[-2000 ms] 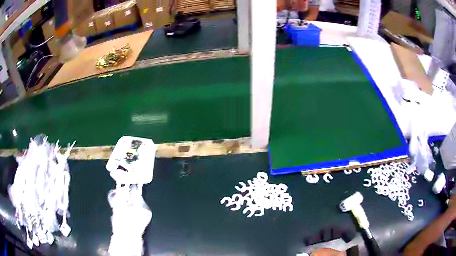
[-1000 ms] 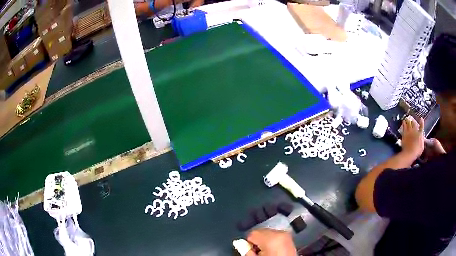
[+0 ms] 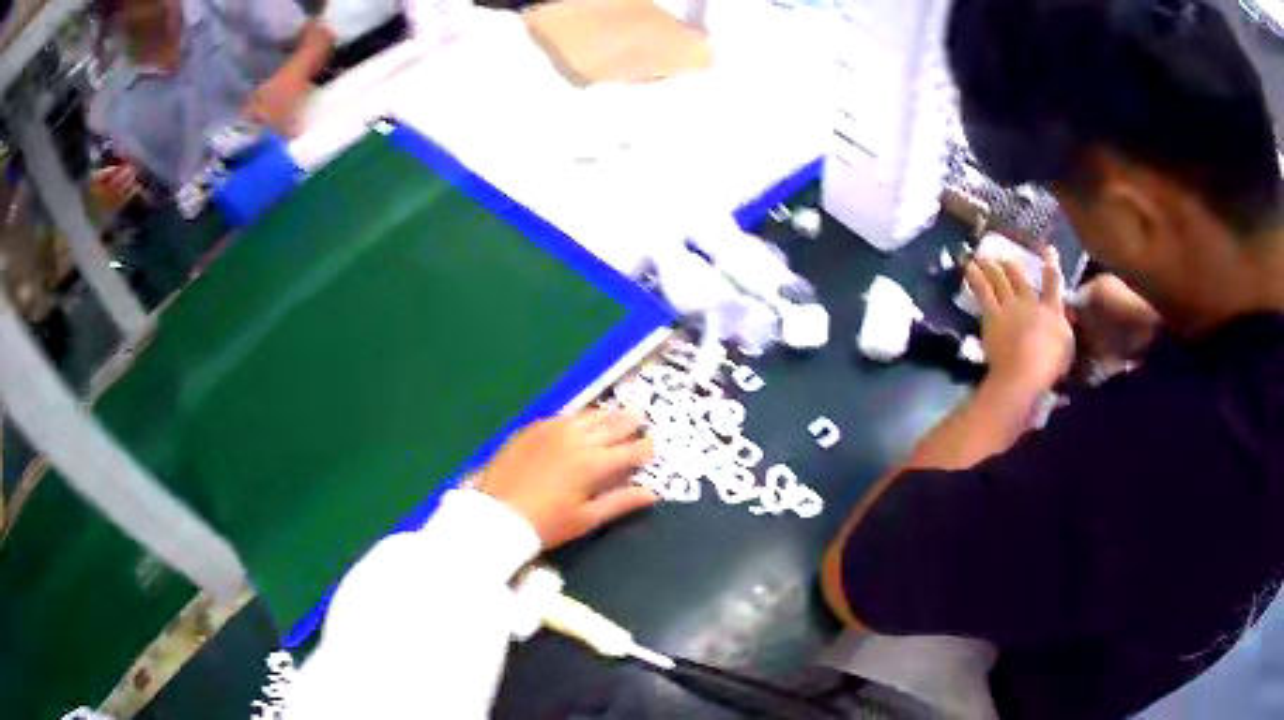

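My left hand (image 3: pixel 570 471), bare with a white sleeve, reaches in from the bottom left. It lies palm down at the left edge of a loose pile of small white U-clips (image 3: pixel 704 436). Its fingers are spread and touch the edge of the pile; nothing is visibly gripped. The fingertips are slightly blurred, and the hand covers part of the board's edge. My right hand is not in view. The mallet (image 3: pixel 584 623) lies below the hand, its head partly hidden by the sleeve and its dark grip blurred.
A green board (image 3: pixel 380 338) edged in blue tape is at left. A person (image 3: pixel 1084 492) in a dark top sits close at right, hands on a white part. A second white-headed mallet (image 3: pixel 887 318), clear bags (image 3: pixel 725 288) and stacked white trays (image 3: pixel 887 127) are beyond the pile.
The view has swung right and the co-worker looms larger. My left hand has come to the clip pile. The hand with a cream piece at the bottom edge is gone from view.
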